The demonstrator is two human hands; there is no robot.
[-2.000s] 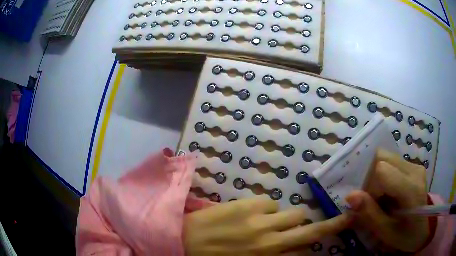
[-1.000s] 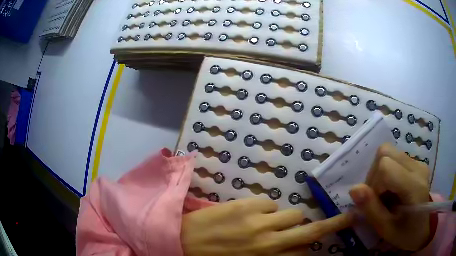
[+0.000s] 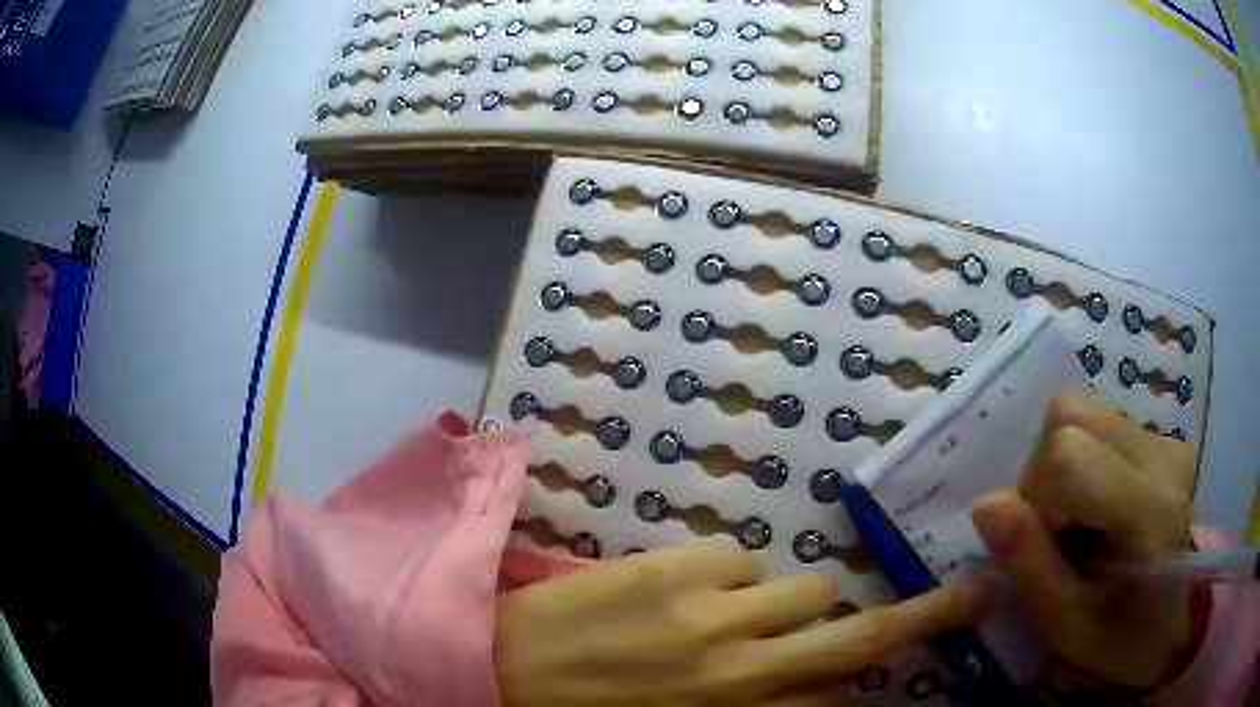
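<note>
A white note pad [image 3: 967, 456] with handwriting lies tilted on the parts tray [image 3: 532, 249], a white board with tan dumbbell cutouts and dark metal rings. My right hand [image 3: 1105, 539] is shut on a slim clear-white pen [image 3: 1216, 561] over the pad's right part; the pen's tip is hidden. My left hand [image 3: 677, 622] is palm down over the tray's lower part, one finger stretched to the pad's lower edge. That finger crosses a blue marker [image 3: 891, 541], slanted at the pad's left edge. The thumb is hidden, so whether my left hand grips the marker cannot be told.
Behind the working tray stands a stack of similar boards [image 3: 580, 149], also filled with rings. At the far left are a pile of layered sheets or boards [image 3: 173, 62] and a blue object [image 3: 49, 62]. Blue and yellow tape lines [image 3: 283, 345] mark the white table.
The tray and the stack behind it appear shifted slightly left in view. My right hand has moved slightly over the pad. My left hand and the marker keep almost the same position.
</note>
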